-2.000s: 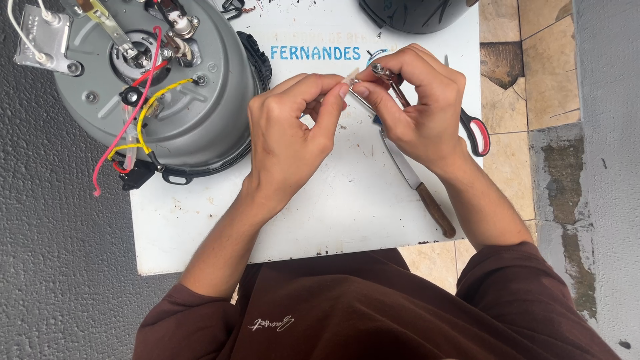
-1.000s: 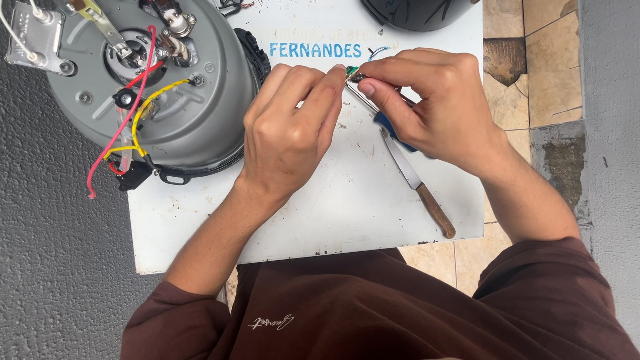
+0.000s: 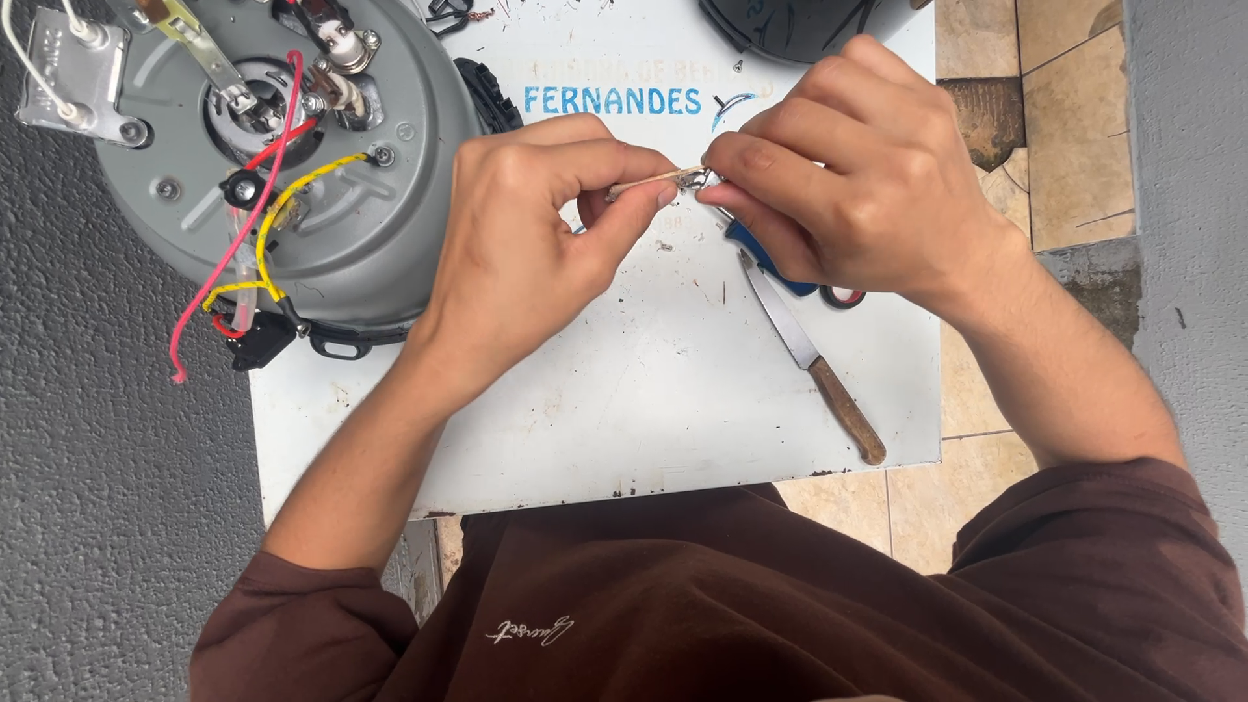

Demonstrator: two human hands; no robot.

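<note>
My left hand (image 3: 546, 234) pinches a thin, pale sleeved strip, perhaps a wire (image 3: 643, 182), between thumb and index finger. At its right end sits a small metal piece (image 3: 694, 179), which the fingertips of my right hand (image 3: 848, 175) grip. Below my right hand show a metal shaft and the blue handle (image 3: 765, 255) of a tool, partly hidden. A knife with a wooden handle (image 3: 844, 409) lies just below that. To the left of my left hand stands an upturned grey metal appliance body (image 3: 390, 244) with red, pink and yellow wires (image 3: 268, 229) on it.
The white table (image 3: 604, 409) bears printed writing and small scraps. A dark rounded container or housing (image 3: 809, 29) stands at its far edge. A red and black ring-shaped handle (image 3: 841, 295) shows beneath my right hand. A textured grey wall lies left, with floor tiles (image 3: 1077, 136) and a grey wall right.
My hands have drawn slightly apart since one second ago, and the pale strip between them now shows more plainly. The knife and appliance body have stayed put.
</note>
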